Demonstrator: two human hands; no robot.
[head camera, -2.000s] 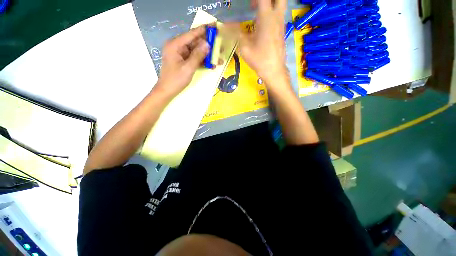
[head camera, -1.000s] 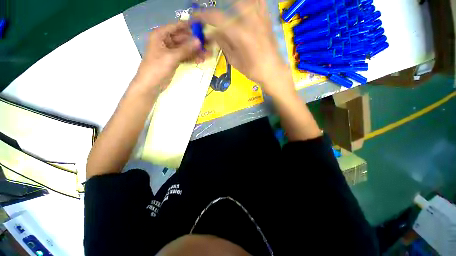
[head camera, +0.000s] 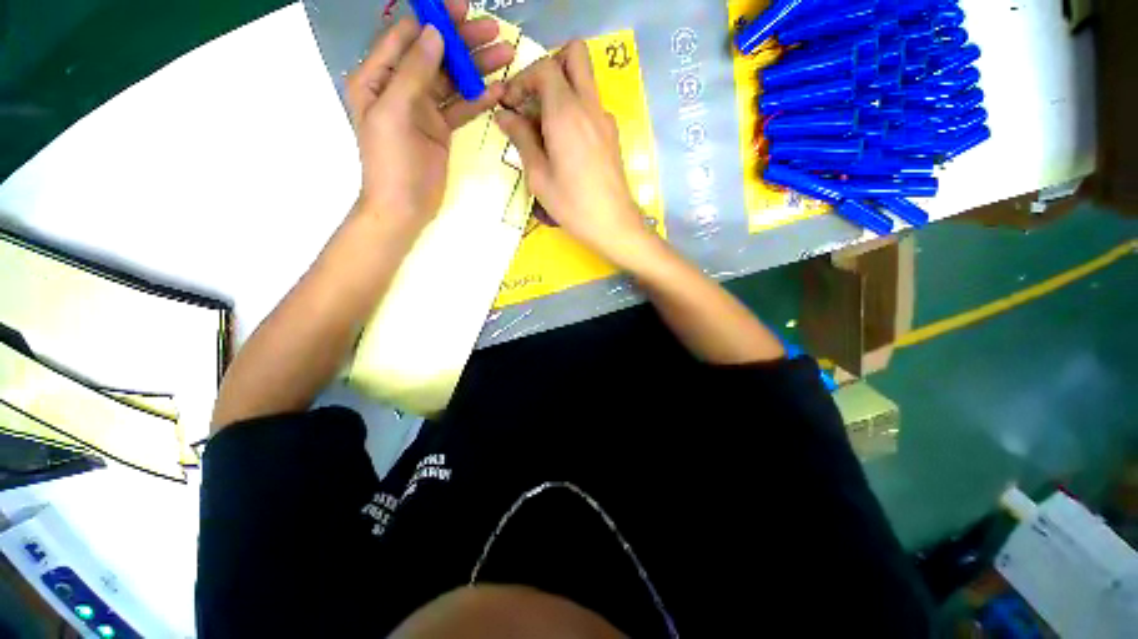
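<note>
My left hand (head camera: 406, 125) holds a blue cylindrical battery cell (head camera: 449, 50) between thumb and fingers, tilted, above the top of the adhesive strip. My right hand (head camera: 568, 156) is just right of it, with thumb and fingertips together at the edge of the pale yellow adhesive strip (head camera: 431, 300). Whether a small piece is between those fingertips cannot be told. The strip runs down toward my body over the grey and yellow printed sheet (head camera: 587, 268). A dense heap of blue cells (head camera: 861, 106) lies at the right.
The white table (head camera: 162, 162) has a curved far edge. Spare adhesive sheets (head camera: 112, 312) with black edges lie at the left. An open cardboard box (head camera: 861, 306) stands beyond the table's near right edge, by a green floor with a yellow line (head camera: 1011, 293). A power strip (head camera: 75, 593) is at the lower left.
The cell in my left hand now shows plainly, with its fingers more spread. My right hand has moved down and away from the cell to the strip's edge.
</note>
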